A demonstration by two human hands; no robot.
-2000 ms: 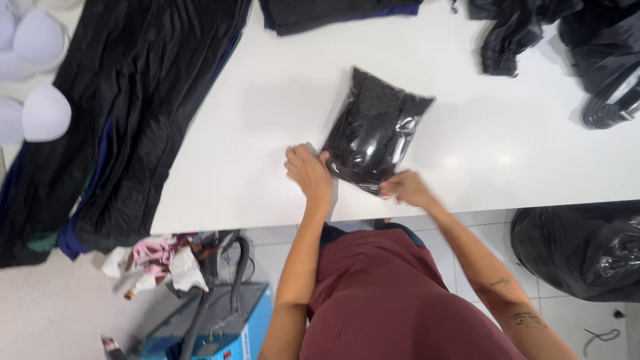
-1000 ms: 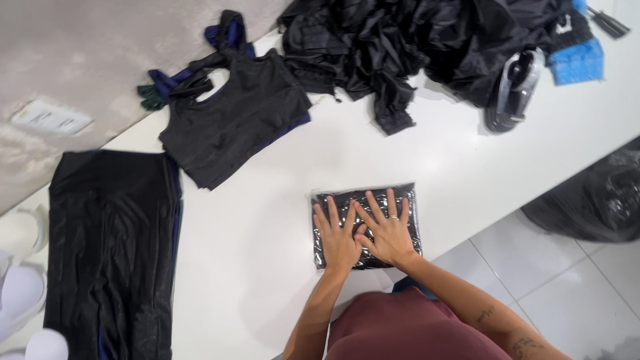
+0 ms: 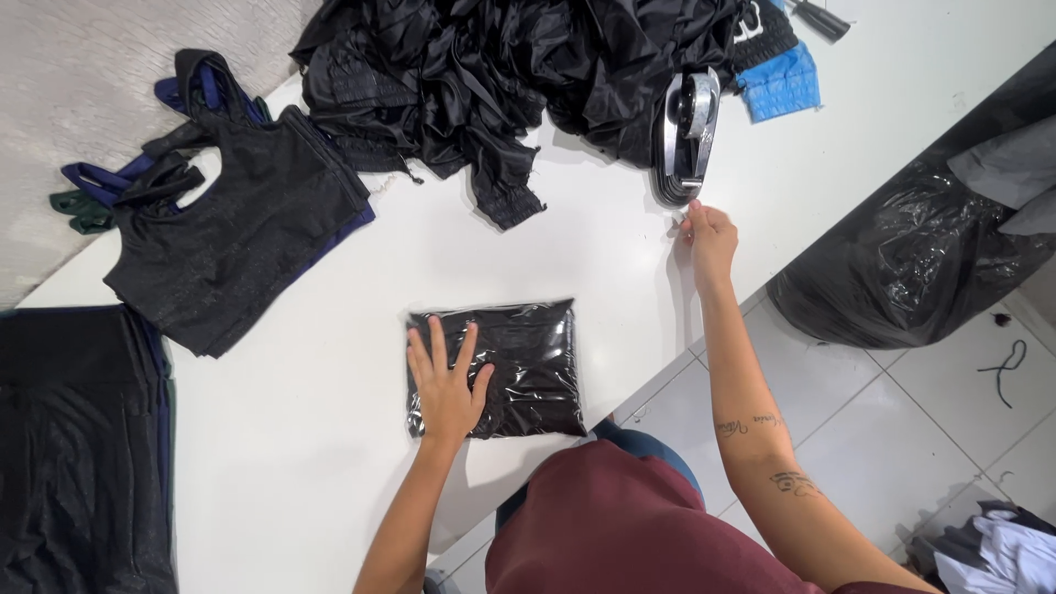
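A clear plastic packet with folded black fabric inside [image 3: 532,371] lies flat on the white table. My left hand [image 3: 448,394] rests palm down on its left part, fingers spread. At the near end of a tape dispenser with a metal frame [image 3: 686,136] is my right hand [image 3: 711,239], thumb and fingers drawn together. Whether a strip of tape is between those fingers cannot be made out.
Crumpled black garments [image 3: 462,91] cover the table's far side, beside a blue elastic piece [image 3: 780,82]. Stacked black tops [image 3: 239,223] and black leggings [image 3: 74,445] lie at left. A large black plastic bag [image 3: 899,256] stands on the floor beyond the table edge [image 3: 660,367].
My right hand has left the packet and reached out to the tape dispenser. My left hand stays on the packet, which both hands were pressing one second ago. The view has shifted.
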